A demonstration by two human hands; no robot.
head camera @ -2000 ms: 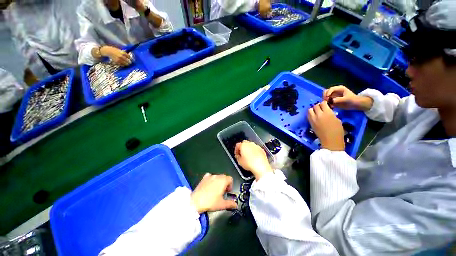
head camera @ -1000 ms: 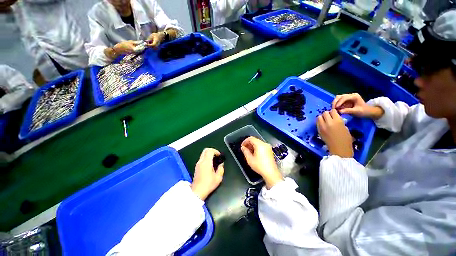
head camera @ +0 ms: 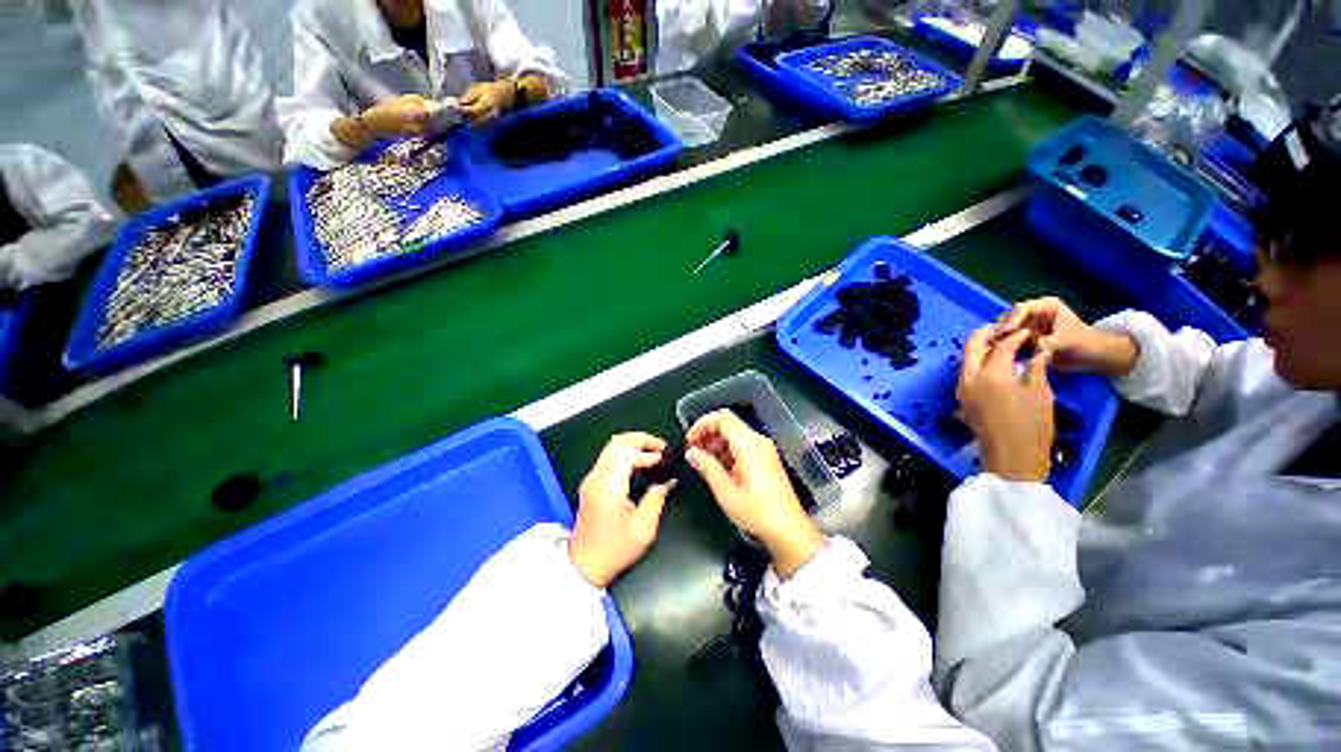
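Observation:
My left hand holds a small black housing between thumb and fingers, above the dark bench. My right hand is beside it, with thumb and fingertips pinched together at the housing's right side. Any small part in that pinch is too small to make out. A clear parts box with small black parts is partly behind my right hand. More glossy black housings lie on the bench between my forearms, and others lie right of the box.
A blue work tray is at left, partly under my left sleeve. Clear packaging is at lower left. A neighbour works over a blue tray at right. The green belt carries stemmed parts and dark pieces. People and filled trays are across it.
My left hand has risen from the bench housings with a housing in it. My right hand has left the parts box and come to the housing. Belt items have moved left.

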